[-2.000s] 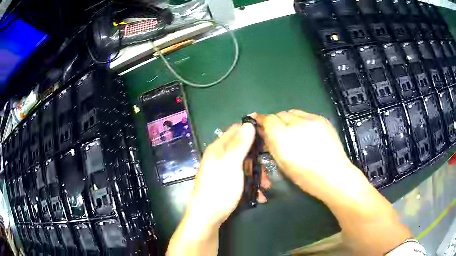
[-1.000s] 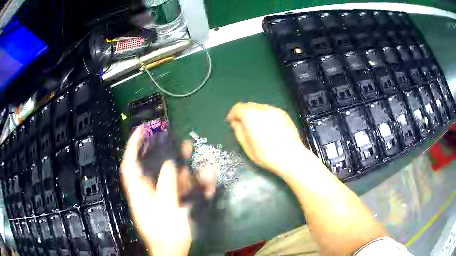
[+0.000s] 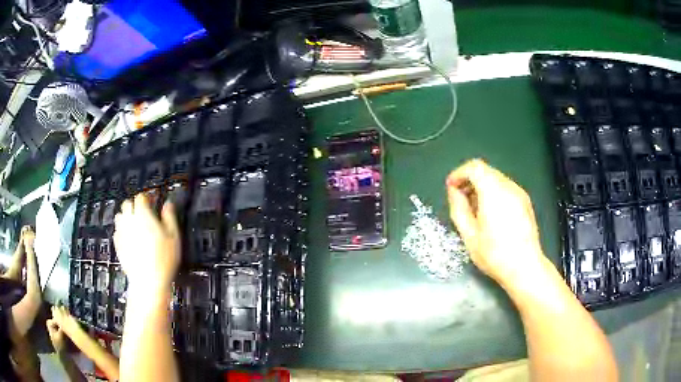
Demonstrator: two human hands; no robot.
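My left hand (image 3: 148, 242) reaches over the left black blister tray (image 3: 290, 194), fingers spread and low over the pockets. Dark housings lie around its fingertips; whether it touches or holds one cannot be told. My right hand (image 3: 499, 220) hovers at the right edge of a loose pile of tiny clear parts (image 3: 431, 245) on the green mat. Its thumb and fingertips are curled together; whether a tiny part is between them is too small to tell. The right black tray (image 3: 551, 119) holds rows of black housings.
A lit smartphone (image 3: 354, 216) lies between left tray and pile. A grey cable (image 3: 452, 112) loops behind it. A bottle (image 3: 398, 21) and a yellow-brown stick (image 3: 385, 89) are at the back. A blue monitor (image 3: 142, 33) and fan (image 3: 62, 106) stand back left. Other people's hands show at lower left.
The view has turned left. My left hand has moved from beside the smartphone, where it had a blurred dark housing, to over the left tray. My right hand stays by the pile.
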